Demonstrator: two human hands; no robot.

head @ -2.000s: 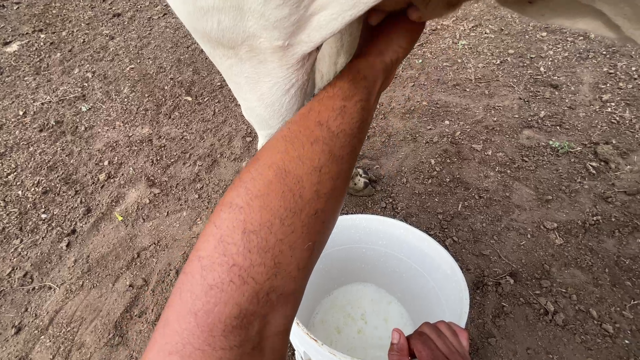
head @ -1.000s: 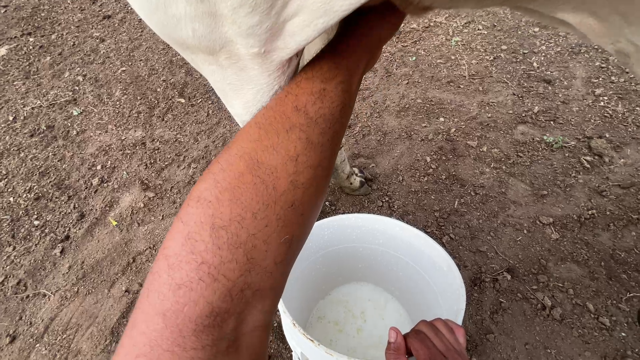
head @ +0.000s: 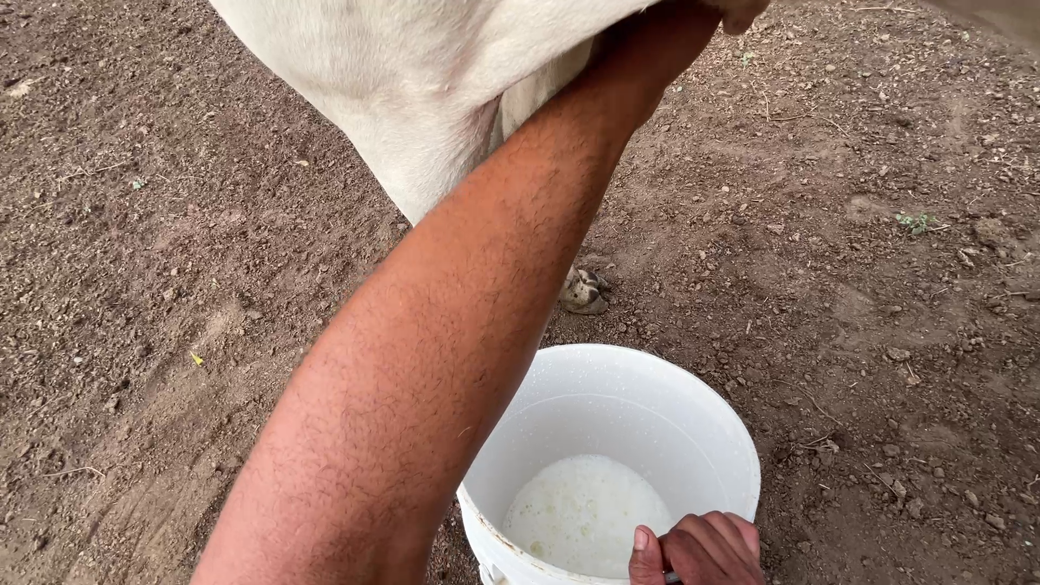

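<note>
My left arm reaches up across the view to the underside of a white cow (head: 382, 73). My left hand (head: 678, 36) is up by a teat (head: 741, 18); its fingers are hidden beneath the animal and past the top edge. Below stands a white plastic bucket (head: 650, 398) with frothy milk (head: 585, 512) in the bottom and white droplets on its inner wall. My right hand (head: 703, 548) is curled at the bucket's near right rim, thumb to the left, around what looks like a thin handle, partly cut off by the bottom edge.
One hoof of the cow (head: 583, 292) rests on the ground just beyond the bucket. Dry brown soil (head: 812, 268) with small clods and twigs surrounds it. A small green plant (head: 916, 222) grows at the right.
My left forearm has shifted slightly, and less of the left hand shows than two seconds ago. The right hand has kept its place at the bucket.
</note>
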